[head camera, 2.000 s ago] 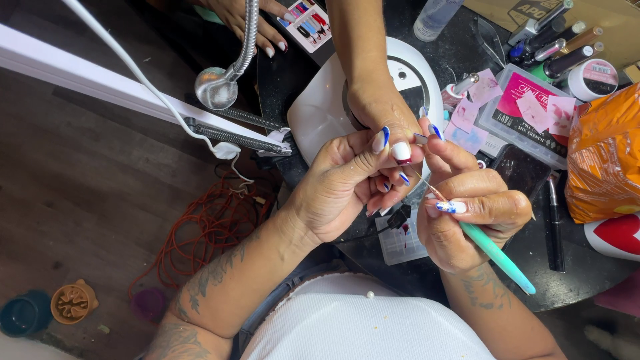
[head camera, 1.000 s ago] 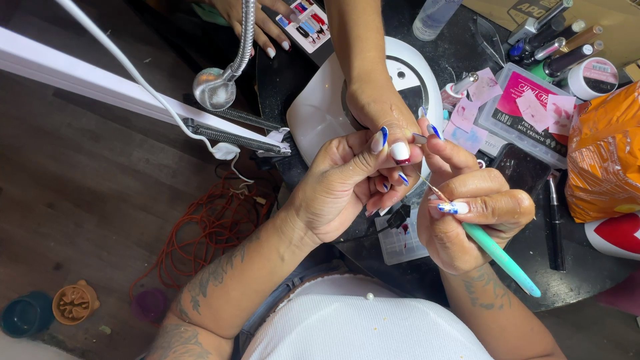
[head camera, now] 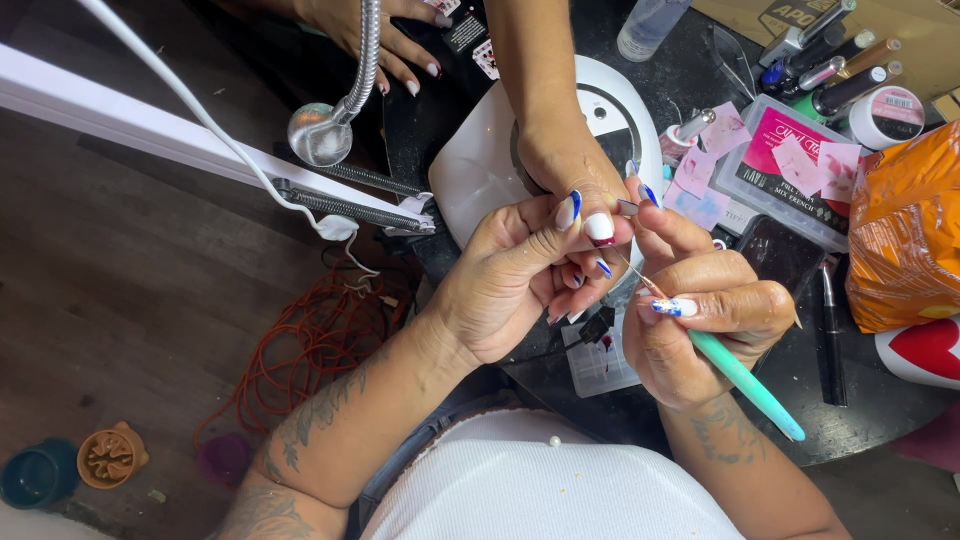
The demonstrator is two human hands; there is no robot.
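My left hand (head camera: 517,277) grips a finger of another person's hand (head camera: 570,161), whose nail (head camera: 600,227) is white with a dark red tip. My right hand (head camera: 697,300) holds a fine nail art brush (head camera: 739,375) with a turquoise handle between thumb and fingers. The brush's thin bristles lie just below and right of the dark red tip; whether they touch it I cannot tell. Fingers of my right hand also meet the other person's hand. Beneath that hand is a white nail lamp (head camera: 480,157). A clear plastic piece (head camera: 600,367) with dark red smears lies under a black clip.
At the right are a nail tip box (head camera: 795,172), pink paper pieces, several polish bottles (head camera: 817,71), a black pen-like tool (head camera: 830,337) and an orange bag (head camera: 907,232). A metal gooseneck (head camera: 367,60) and white lamp arm (head camera: 187,139) cross the left. The person's other hand (head camera: 397,49) rests at the top.
The other person's resting hand at the top has shifted, and the picture card near it is now partly hidden. My hands have hardly moved.
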